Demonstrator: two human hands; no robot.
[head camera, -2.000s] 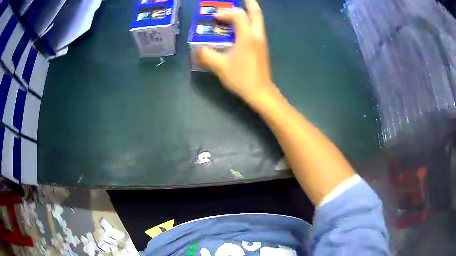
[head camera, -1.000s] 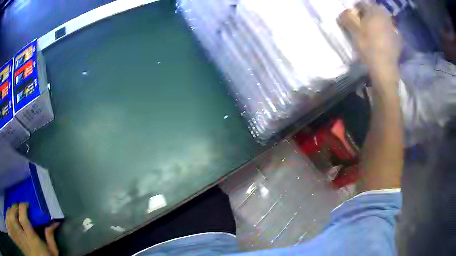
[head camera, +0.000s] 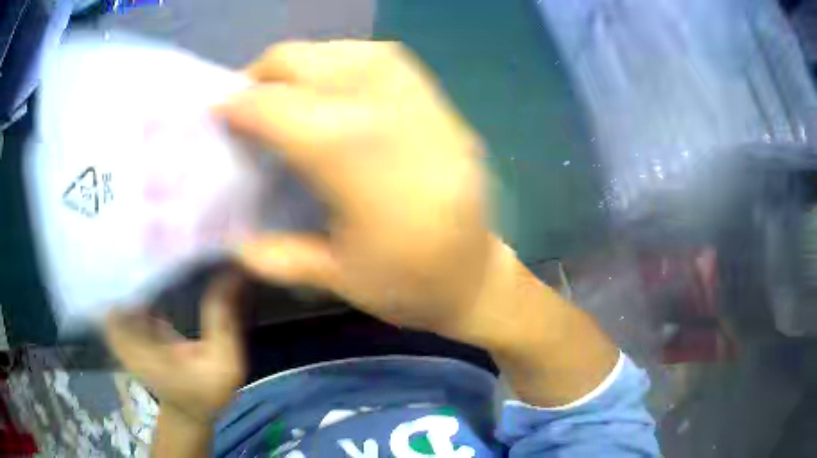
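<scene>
A pale white carton or panel (head camera: 125, 170) is held up close to the camera at the left, blurred, with a black triangular recycling mark and faint pinkish patches. My right hand (head camera: 385, 188) is in the middle, its fingers and thumb gripping the right edge of the white thing. My left hand (head camera: 184, 353) is low at the left, blurred, with fingers spread at or under its lower edge; whether it grips cannot be told. What lies behind the white thing is hidden.
The dark-green bench top (head camera: 528, 152) shows behind my right hand. Shiny clear plastic (head camera: 681, 98) lies at the upper right. A red shape (head camera: 690, 295) is below it. White scraps (head camera: 67, 407) litter the floor at the lower left.
The view has swung back left. My right hand has come from the plastic stack to the middle and now grips the white thing. My left hand no longer rests on the open blue box.
</scene>
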